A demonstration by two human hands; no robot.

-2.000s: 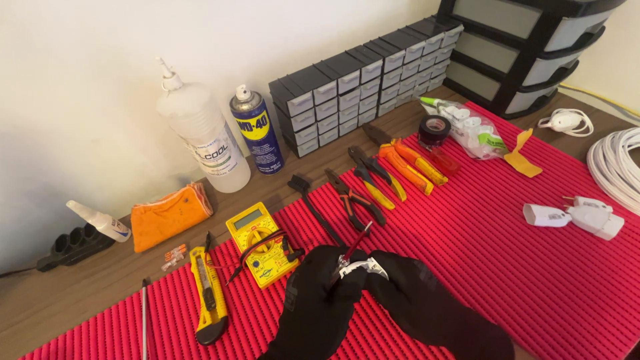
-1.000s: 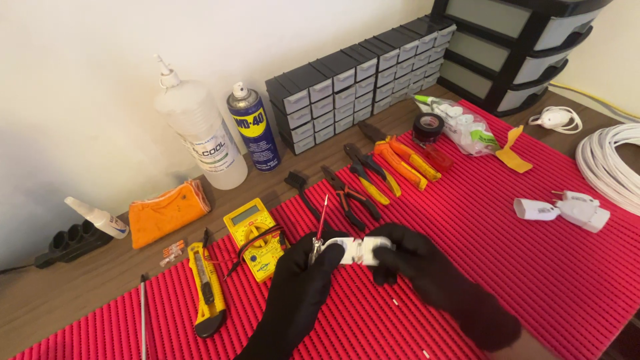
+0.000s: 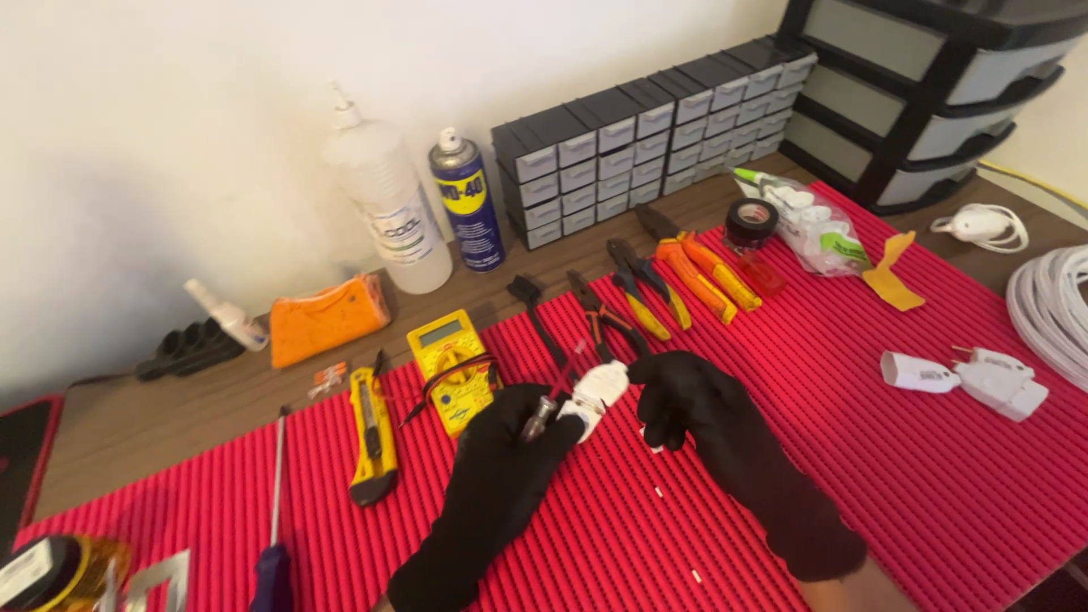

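Observation:
My left hand (image 3: 510,459), in a black glove, grips a white plastic electrical fitting (image 3: 597,393) together with a small screwdriver (image 3: 544,412) that has a clear handle and a red shaft. My right hand (image 3: 693,404), gloved too, is at the fitting's right end with its fingers curled; whether it holds anything cannot be told. A small white piece (image 3: 653,440) shows just below the right fingers. Tiny white bits (image 3: 696,576) lie on the red ribbed mat (image 3: 629,544). A yellow multimeter (image 3: 455,370) lies just beyond my left hand.
Beyond my hands lie pliers (image 3: 650,289), orange-handled pliers (image 3: 701,268), a black brush (image 3: 540,314) and black tape (image 3: 751,223). A utility knife (image 3: 372,438) and long screwdriver (image 3: 276,510) are left. White plugs (image 3: 1003,382) and coiled cable (image 3: 1054,314) lie right. Bottles (image 3: 395,212) and drawer units (image 3: 595,161) stand behind.
Two seconds ago both hands were close together around the white fitting. The right hand has since moved rightward from the left, which keeps the fitting and screwdriver, and more of the fitting shows.

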